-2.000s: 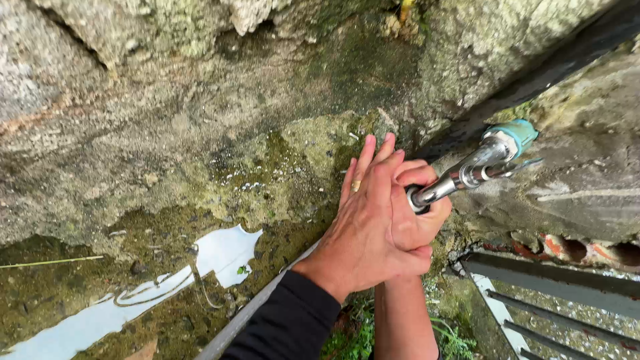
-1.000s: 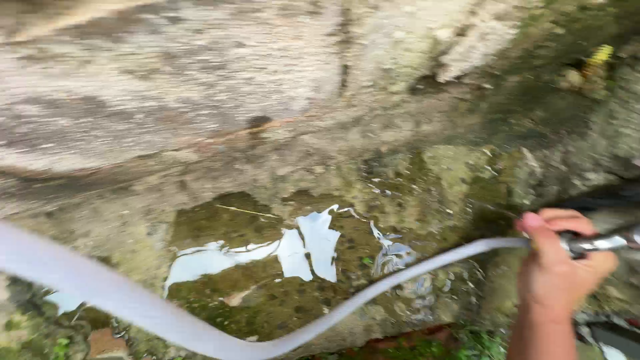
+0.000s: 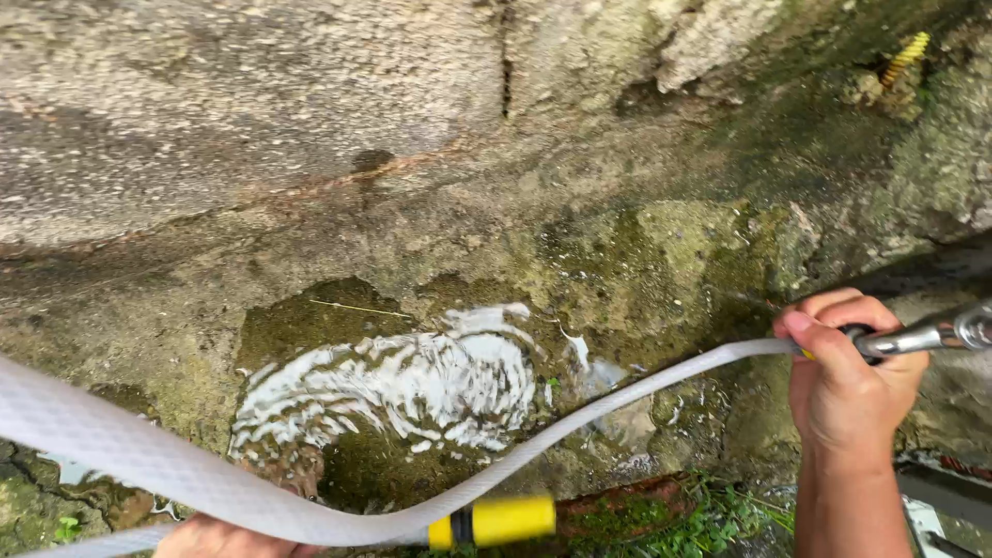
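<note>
My right hand is closed around a black and yellow hose connector at the spout of a chrome metal tap. From it a white braided hose curves down and left across the view. At the bottom left, my left hand shows only in part, beside and partly behind the hose; its grip is hidden. Near it, a yellow hose-end connector with a black ring sits on a hose end, slightly blurred.
A rippling puddle lies on the wet concrete below a rough stone wall. A mossy brick edge with green weeds runs along the bottom. A dark metal frame stands at the lower right.
Both hands were together at the tap; now the left is at the bottom left. The white hose and yellow connector have come into view, and the puddle now ripples. The view has shifted left.
</note>
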